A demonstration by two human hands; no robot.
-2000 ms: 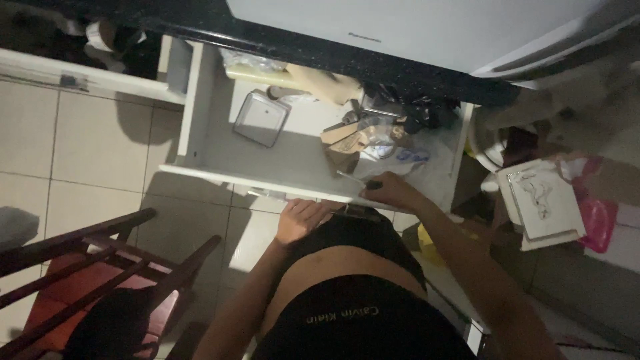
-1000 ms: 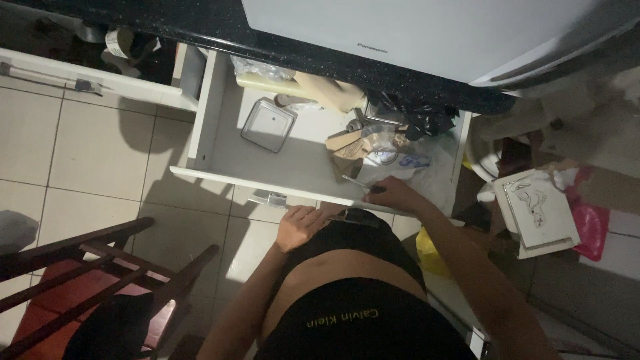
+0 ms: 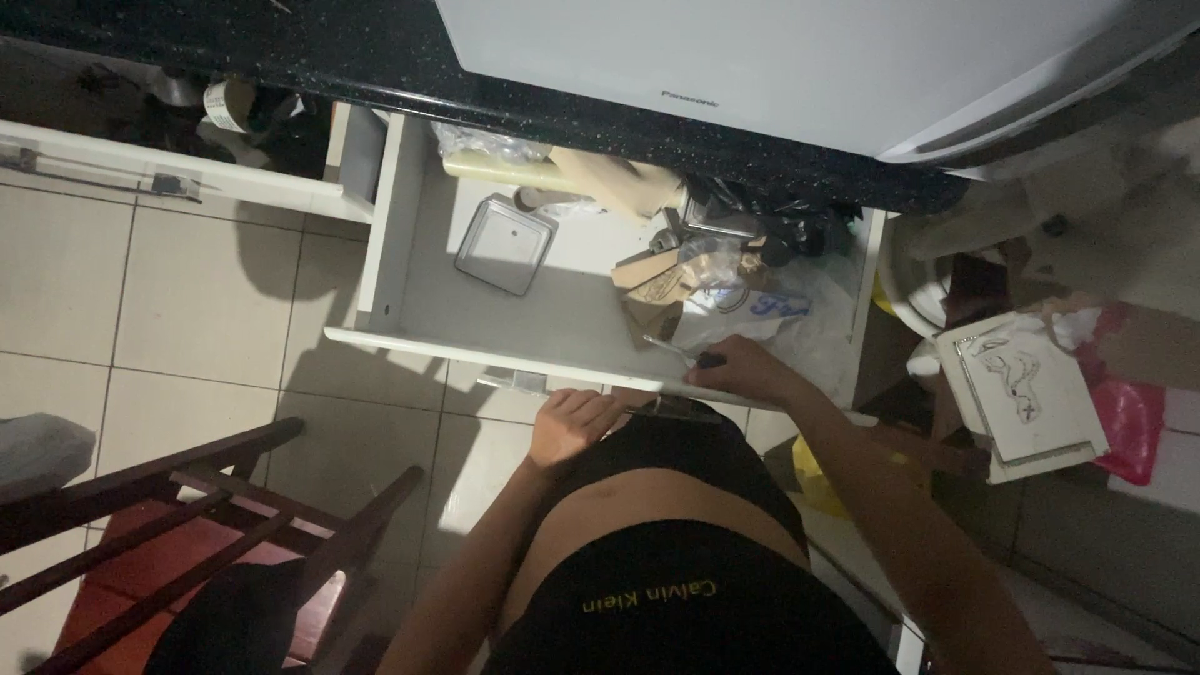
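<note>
A white drawer (image 3: 427, 342) stands pulled out below the counter. Over its front edge, at the right, my right hand (image 3: 741, 367) grips a small tool by its dark handle; the thin pale shaft (image 3: 667, 350) points left, and its exact kind cannot be told. My left hand (image 3: 574, 424) is at the outside of the drawer front, its fingers curled at the bar handle (image 3: 670, 410). Inside the drawer lie a metal tray or lid (image 3: 506, 246) at the left, brown cardboard pieces (image 3: 652, 281), clear plastic bags (image 3: 797, 309) and black plastic (image 3: 797, 220).
Above the drawer runs a black speckled countertop (image 3: 281, 66) bearing a white Panasonic appliance (image 3: 703, 56). Another open drawer (image 3: 187, 180) is at the left. A dark wooden chair (image 3: 216, 506) with a red seat stands lower left. A box with a drawing (image 3: 1027, 398) and a pink bag (image 3: 1130, 422) are at the right.
</note>
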